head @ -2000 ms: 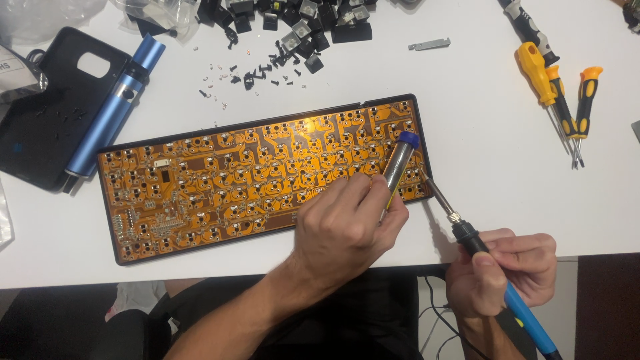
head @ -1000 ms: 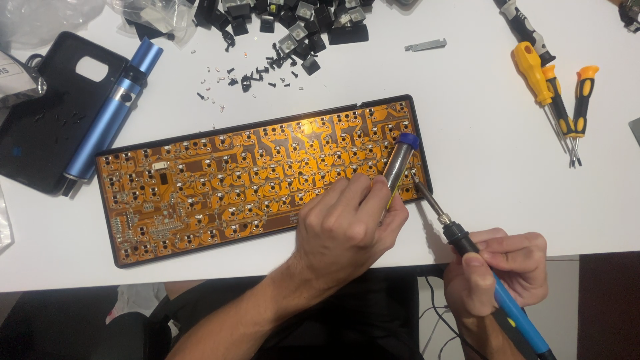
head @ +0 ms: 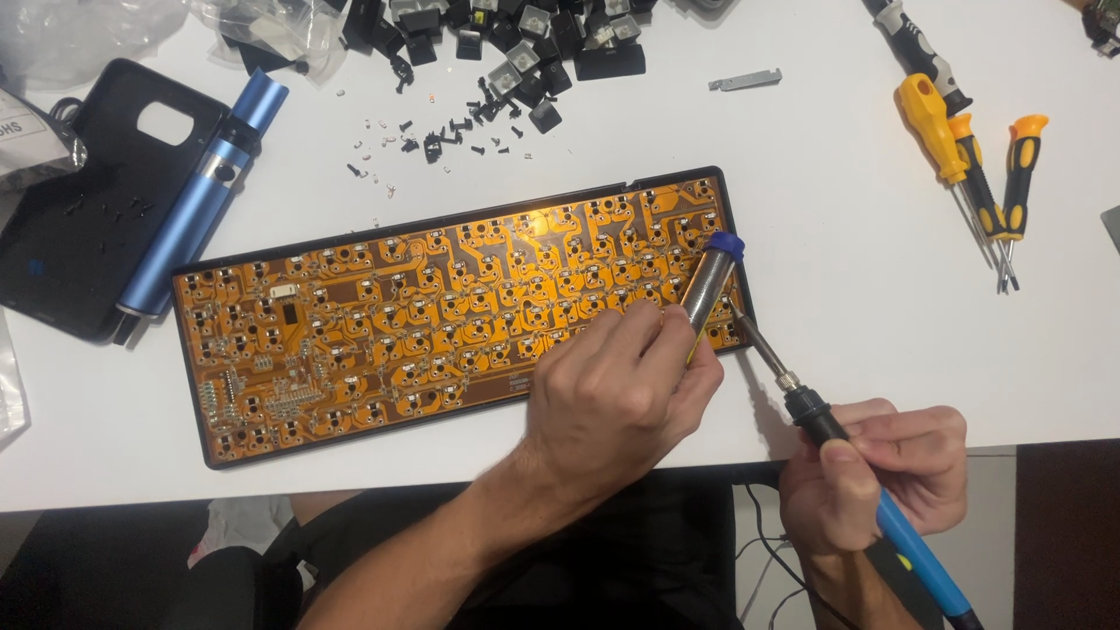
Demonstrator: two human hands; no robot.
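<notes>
A keyboard circuit board (head: 420, 315) in a black frame lies component side up on the white table. My left hand (head: 617, 385) rests over its right part, shut on a clear tube with a blue cap (head: 725, 246), slanted up to the right; its contents look silvery. My right hand (head: 875, 477) grips a blue and black soldering iron (head: 818, 416) below the board's right corner. The iron's tip points up-left and is at the board's right edge, just right of the tube; whether it touches a joint is too small to tell.
Black keycaps (head: 547, 114) and loose screws (head: 455, 131) lie behind the board. A blue cylindrical device (head: 188, 214) rests partly on a black phone case (head: 87, 245) at left. Yellow-handled screwdrivers (head: 932, 131) and a flat metal piece (head: 748, 80) lie at right. The table edge runs below the board.
The soldering iron's tip has moved up along the board's right end from two seconds ago, my right hand shifting slightly with it. My left hand and the tube have stayed nearly still.
</notes>
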